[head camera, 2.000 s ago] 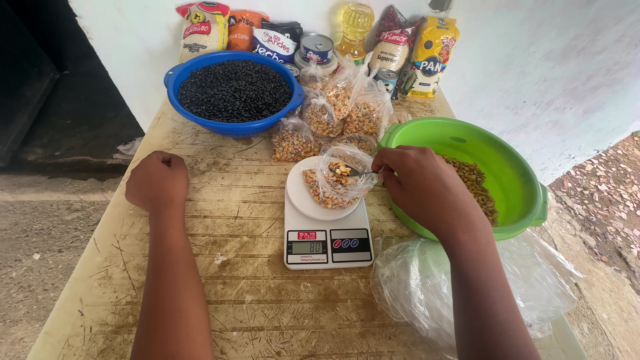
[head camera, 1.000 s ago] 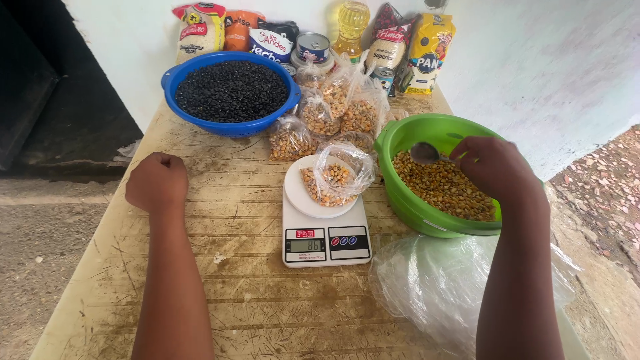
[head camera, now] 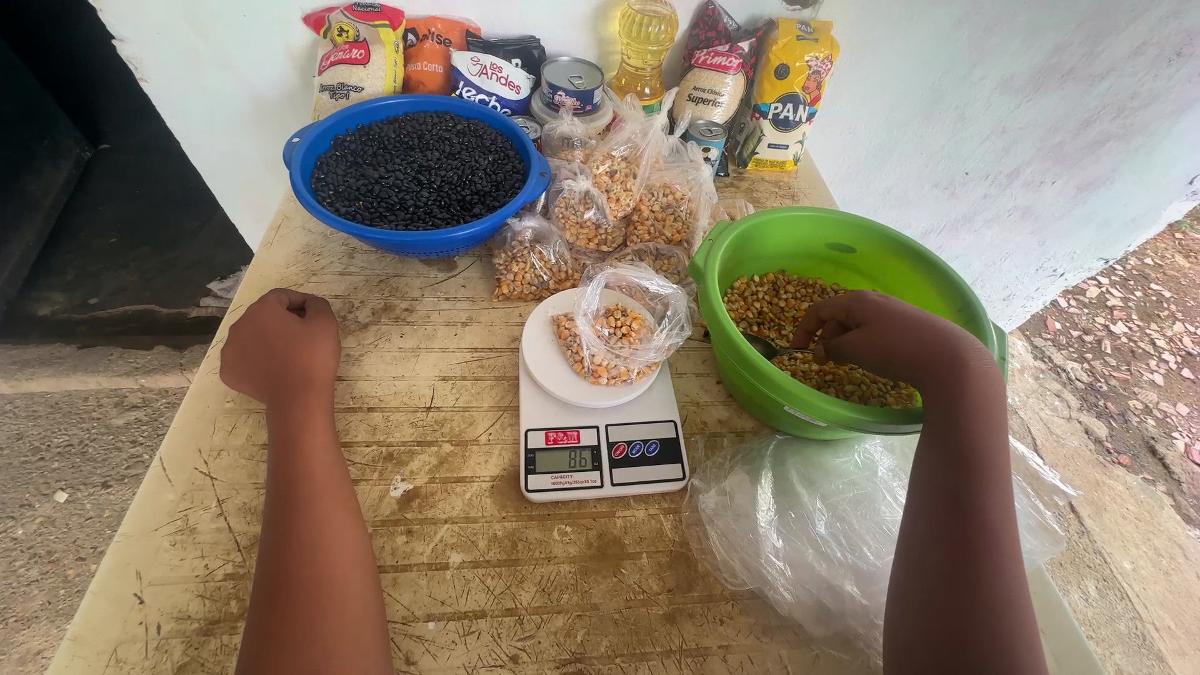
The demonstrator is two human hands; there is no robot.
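Note:
My right hand (head camera: pixel 872 336) grips a metal spoon (head camera: pixel 764 347) inside the green plastic basin (head camera: pixel 844 239), with the spoon's bowl low among the corn kernels (head camera: pixel 778 305). My left hand (head camera: pixel 281 347) rests closed on the table at the left, with nothing visible in it. Between the hands stands a white digital kitchen scale (head camera: pixel 603 487), its display lit with a reading of 86. On its round plate sits an open clear plastic bag (head camera: pixel 623 328) partly filled with corn kernels.
Behind the scale are several filled corn bags (head camera: pixel 586 216). A blue colander (head camera: pixel 412 246) of black beans stands back left. Packaged foods and a bottle of oil (head camera: pixel 645 52) line the wall. Loose clear plastic bags (head camera: pixel 806 534) lie beneath my right forearm.
My right hand has moved from the bag on the scale into the green basin with the spoon. The scale's reading rose from 80 to 86. My left hand has stayed put.

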